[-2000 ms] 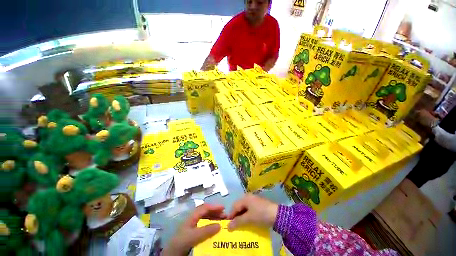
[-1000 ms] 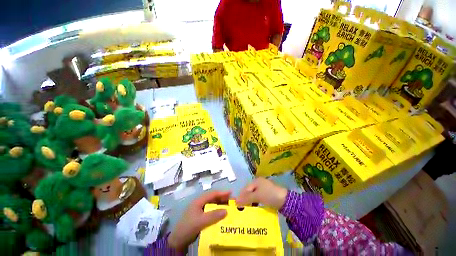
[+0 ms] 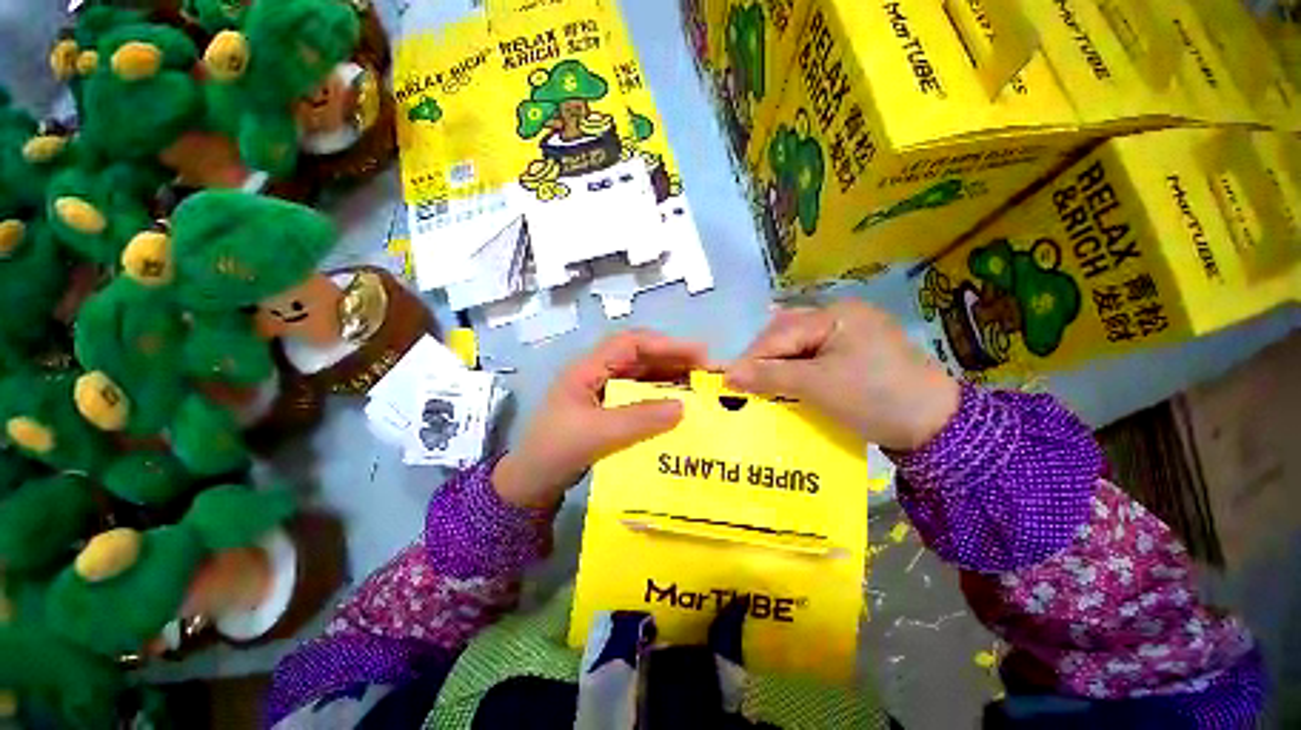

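Note:
A yellow gift box point(image 3: 721, 556) printed "SUPER PLANTS" and "MarTUBE" stands close in front of my body at the bottom centre. My left hand point(image 3: 599, 417) holds the left part of its far top edge, thumb on the yellow panel. My right hand point(image 3: 845, 374) has its fingertips on a small yellow tab at the same edge, beside a dark notch. Both hands are bare below purple cuffs. The fingers' undersides and the box's far side are hidden.
Green plush toys point(image 3: 250, 257) crowd the left side. A pile of small white cards point(image 3: 432, 407) lies beside them. Flat box blanks point(image 3: 549, 157) lie beyond my hands. Finished yellow boxes point(image 3: 885, 157) stand at the right. Brown cardboard point(image 3: 1238, 428) shows at lower right.
The view has tilted down, so the person in red has left the picture and more of the box shows. Both hands stay at the box's far edge.

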